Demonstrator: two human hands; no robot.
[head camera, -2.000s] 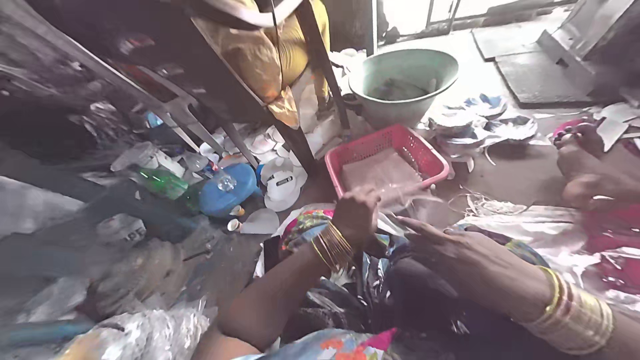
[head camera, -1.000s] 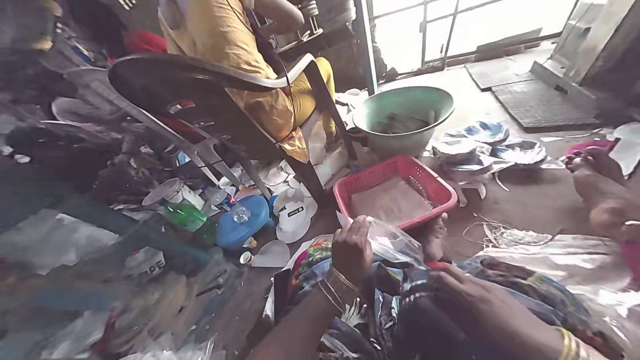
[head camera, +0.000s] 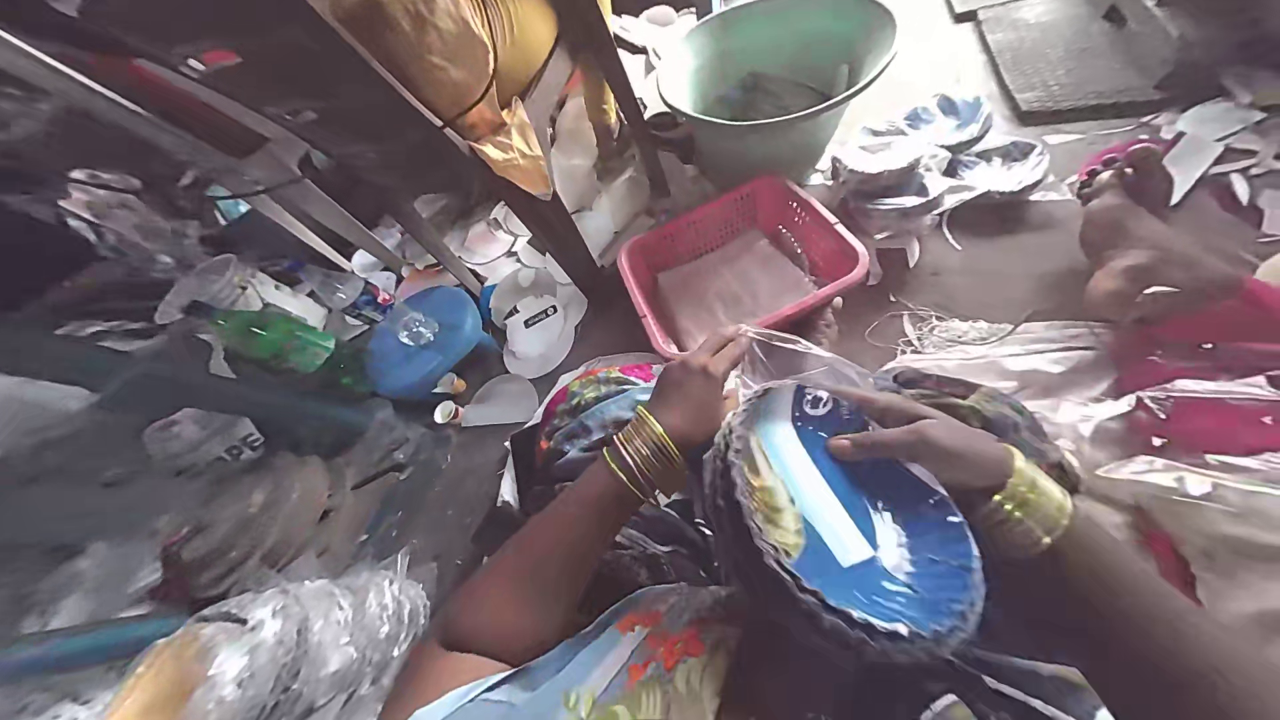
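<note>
My left hand (head camera: 695, 390), with thin bangles at the wrist, pinches the edge of a clear plastic bag (head camera: 800, 360) in front of me. My right hand (head camera: 915, 435) grips the upper right side of a stack of blue printed plates with crimped rims (head camera: 850, 530), its thumb on the top plate. The stack leans over my lap, its upper end close to the bag; whether that end is inside the bag cannot be told. Another printed plate (head camera: 600, 400) lies left of my left wrist.
A pink plastic basket (head camera: 840, 265) stands ahead, a green tub (head camera: 780, 140) behind it. Shiny plates (head camera: 940, 160) lie right of the tub. To the left are a blue round container (head camera: 425, 345), a green bottle (head camera: 275, 340) and chair legs. A person's foot (head camera: 1125, 175) rests at the right.
The blue plate stack now shows plainly under my right hand; a second ago that hand was low over my lap. My left hand stays at the plastic bag. The view has tilted down.
</note>
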